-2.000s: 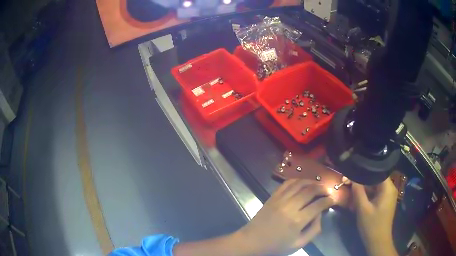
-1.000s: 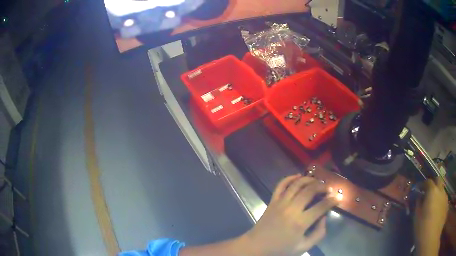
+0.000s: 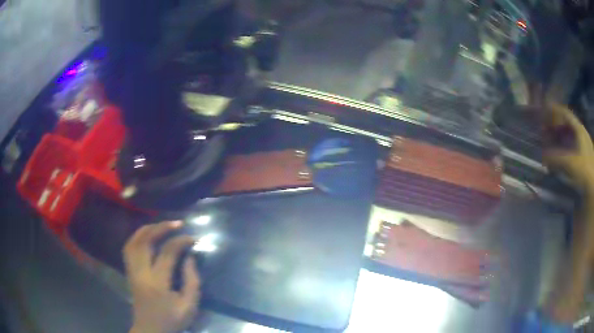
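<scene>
My left hand is at the left edge of the glossy black work pad, fingers apart and curved, with nothing visible in it. My right hand is raised at the far right by the machine, blurred; a dark reddish patch shows at its fingers, but I cannot tell what it is. No plate lies on the pad. One reddish-brown carrier plate lies behind it. A plate stack stands to the right, with loose overlapped plates in front of it.
The black microscope column stands at the left, before the red labelled bin and red parts bin. A blue round dish with a thin tool on it sits between plate and stack. A conveyor rail runs behind.
The view has swung right. The plate under the microscope light has left the pad. My right hand has moved far right and back; my left hand is off the plate, with fingers spread.
</scene>
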